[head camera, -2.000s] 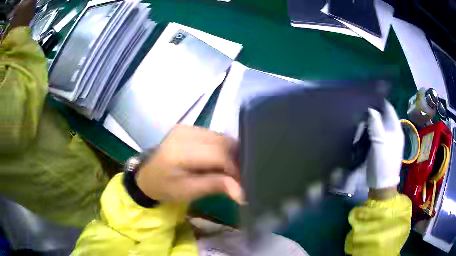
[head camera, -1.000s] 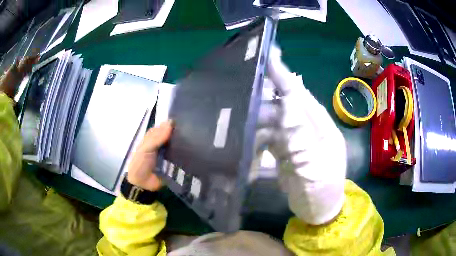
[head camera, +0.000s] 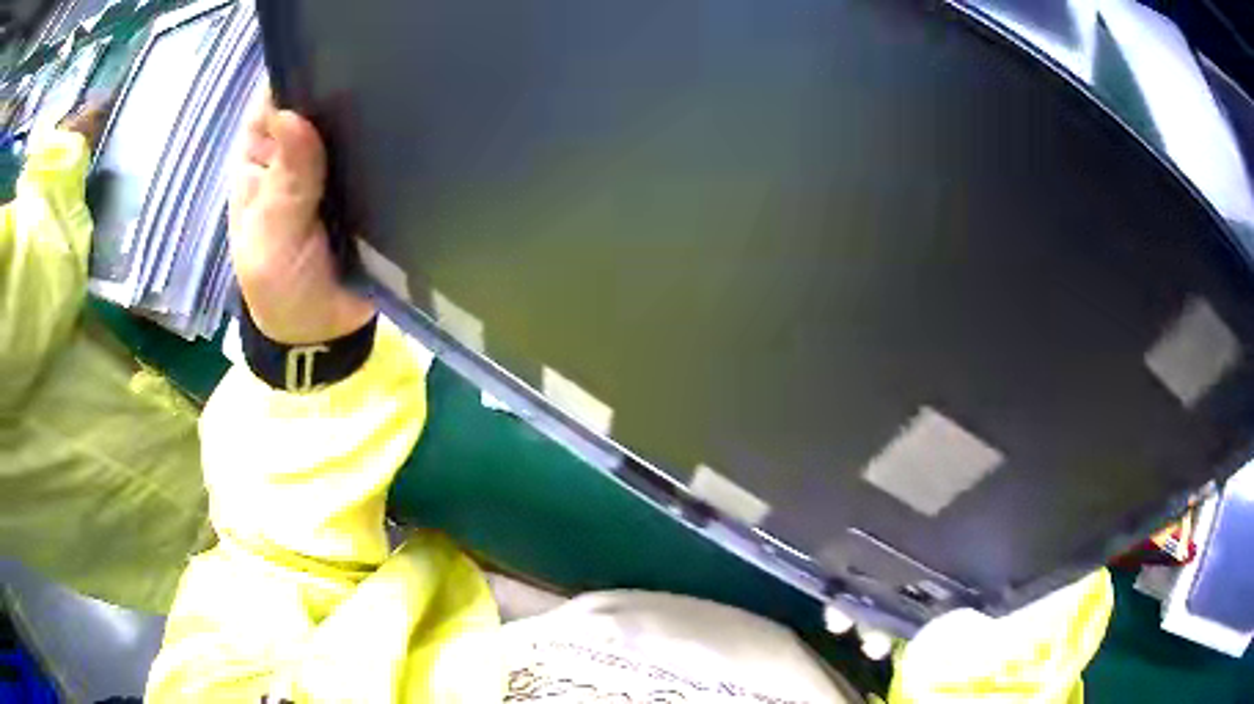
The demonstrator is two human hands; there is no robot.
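A tablet back housing (head camera: pixel 770 248) fills much of the view, close to the camera, with its dark inner side towards me. Pale pads lie along its lower edge and two larger ones near its right part. My left hand (head camera: pixel 286 227), bare with a black wristband, grips the housing's left edge. My right hand is mostly hidden behind the housing; white fingertips (head camera: pixel 860 630) show at its lower edge, holding it from beneath. The housing's outer side is hidden.
A stack of housings with white sheets (head camera: pixel 176 165) stands at the left. Another person's yellow sleeve (head camera: pixel 48 261) and hand are beside it. The green bench (head camera: pixel 536 502) shows below the housing. Part of the red dispenser (head camera: pixel 1172 541) and a housing on a white sheet (head camera: pixel 1217 585) show at the lower right.
The housing has come up much closer to the camera and turned so its inner side faces me. It now covers the tape roll, bottle and most of the dispenser. Both hands still hold it.
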